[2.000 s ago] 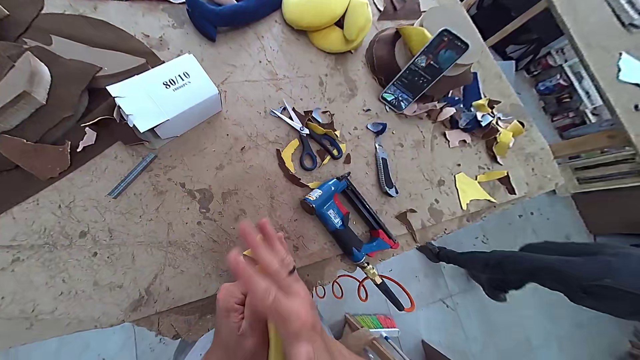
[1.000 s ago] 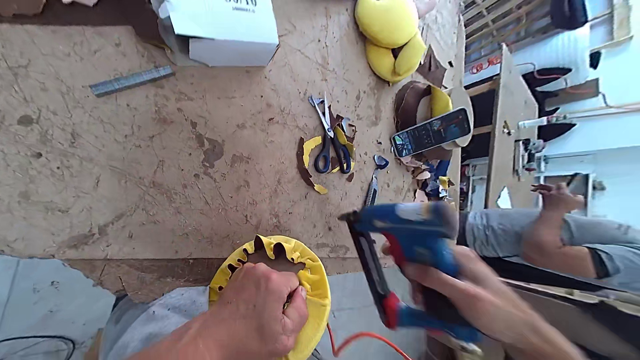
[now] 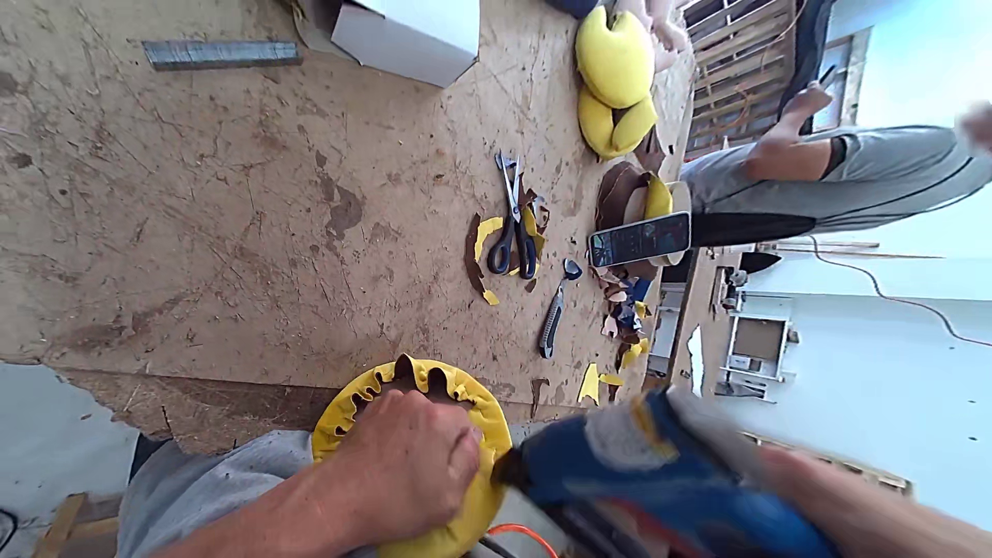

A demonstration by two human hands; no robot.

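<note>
My left hand (image 3: 415,457) is closed over the inside of a round piece covered in yellow fabric (image 3: 492,430), with gathered folds around its edge, held at the table's front edge. In my right hand (image 3: 814,480), partly cut off by the frame, is a blue pneumatic staple gun (image 3: 659,473), blurred. Its nose is at the right rim of the yellow piece; whether they touch I cannot tell. An orange air hose (image 3: 527,529) shows below.
On the wooden table (image 3: 232,232) lie scissors (image 3: 513,221), a utility knife (image 3: 552,322), a staple strip (image 3: 221,54), a white box (image 3: 411,35), a phone (image 3: 639,239), fabric scraps (image 3: 589,384) and yellow stuffed pieces (image 3: 616,62). Another person (image 3: 837,178) is beyond the table.
The staple gun lay on the table two seconds ago; my right hand then took hold of it and has brought its nose down to the yellow piece. The view has turned.
</note>
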